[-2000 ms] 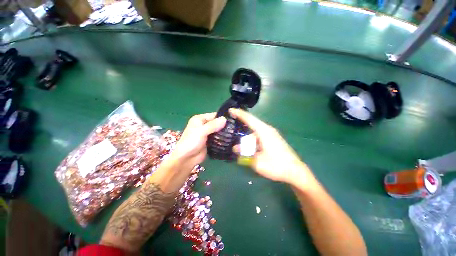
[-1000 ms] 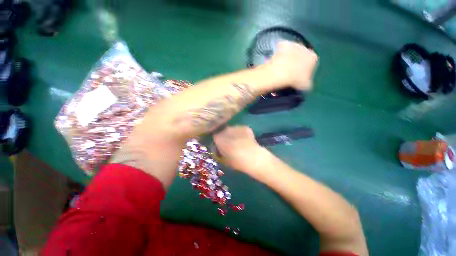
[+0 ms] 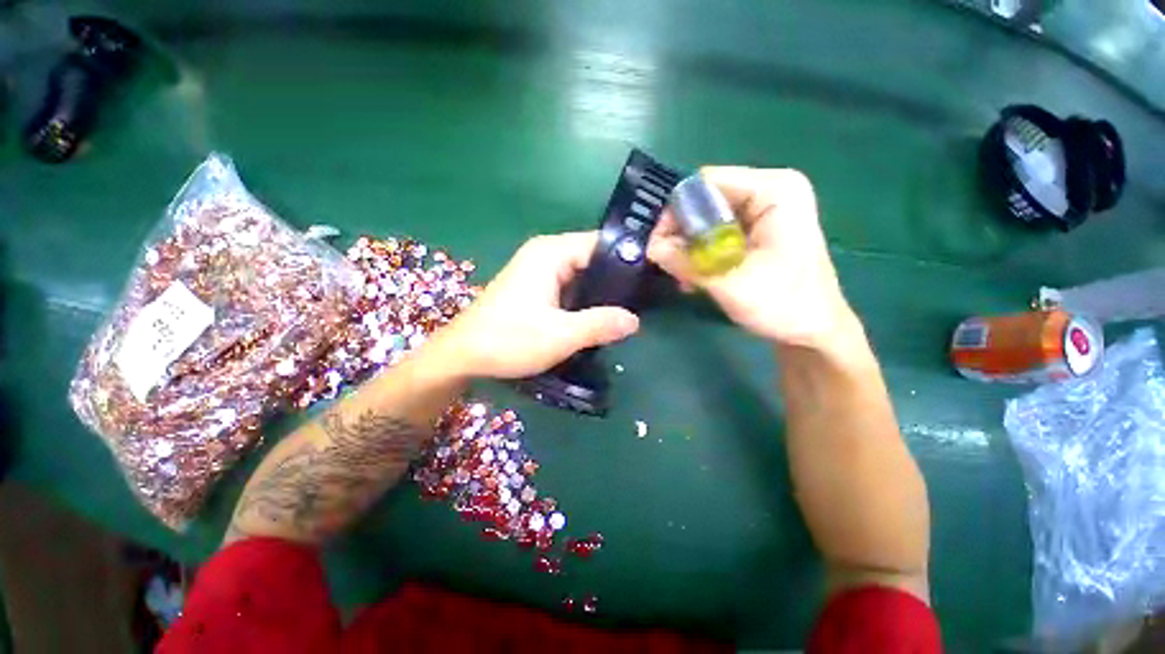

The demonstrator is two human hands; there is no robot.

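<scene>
A black fan unit (image 3: 620, 275) is held up in front of me, its slotted end at the top and its narrow arm facing me. A small silvery cap (image 3: 629, 248) shows on the arm. My left hand (image 3: 543, 307) grips the fan unit from the left side. My right hand (image 3: 767, 249) holds the soft-face mallet (image 3: 708, 228) by its silver head, the translucent yellow face pointing down, close to the right of the cap. The mallet's handle is hidden.
A bulging bag of caps (image 3: 217, 358) and loose caps (image 3: 492, 473) lie at left. Other fans lie at upper left (image 3: 79, 90) and upper right (image 3: 1054, 166). An orange can (image 3: 1026, 346) and crumpled poly bag (image 3: 1099, 473) are at right.
My left hand has drawn back from the far side and now holds the fan unit in front of me. My right hand has moved up from the loose caps and holds the mallet beside it.
</scene>
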